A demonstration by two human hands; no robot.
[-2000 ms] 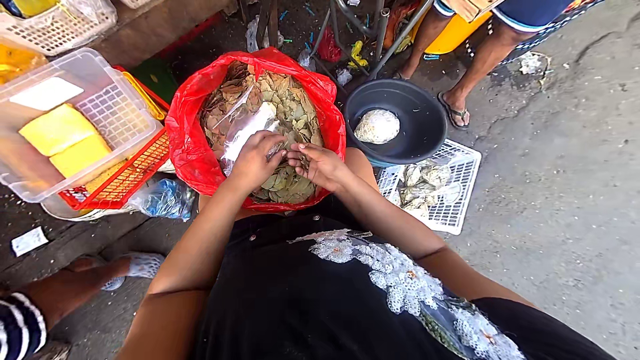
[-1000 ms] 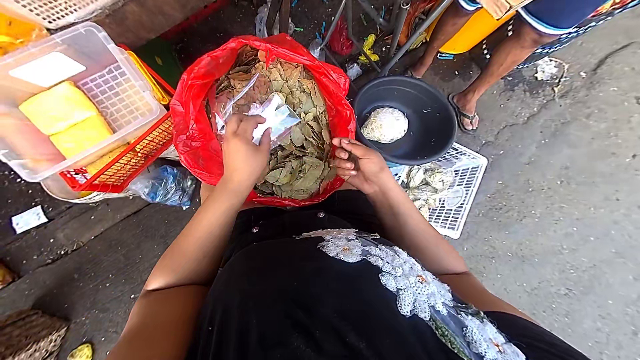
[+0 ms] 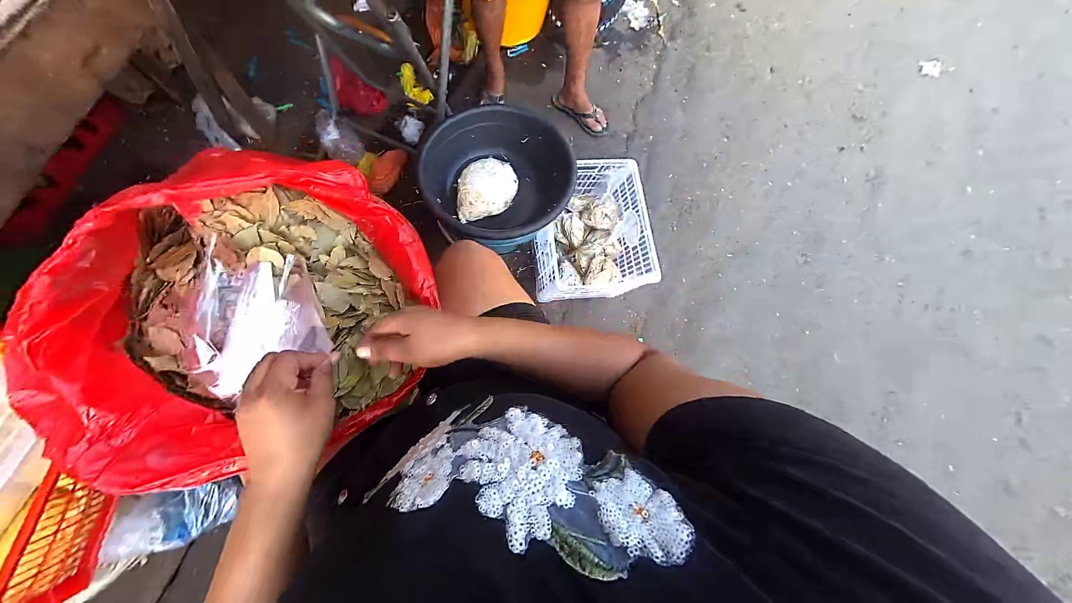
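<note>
Dried leaves [image 3: 356,280] fill a large red plastic bag [image 3: 75,335] at my left. My left hand [image 3: 289,406] is at the bag's near side, its fingers closed on the edge of a clear plastic bag [image 3: 260,322] that lies over the leaves and shines in the light. My right hand [image 3: 414,337] is just to the right, above the leaves near the red rim, with its fingers bent. Whether it pinches anything cannot be seen.
A black basin [image 3: 536,146] holding a white filled bag [image 3: 487,189] stands beyond my knee. Beside it is a white plastic basket [image 3: 641,243] with several small filled bags [image 3: 590,239]. An orange crate [image 3: 59,536] is at lower left. A person's sandaled foot [image 3: 582,113] is behind the basin.
My right hand has come from the red bag's right rim back beside my left hand. The clear plastic bag now lies spread wider over the leaves. The view has shifted to the right.
</note>
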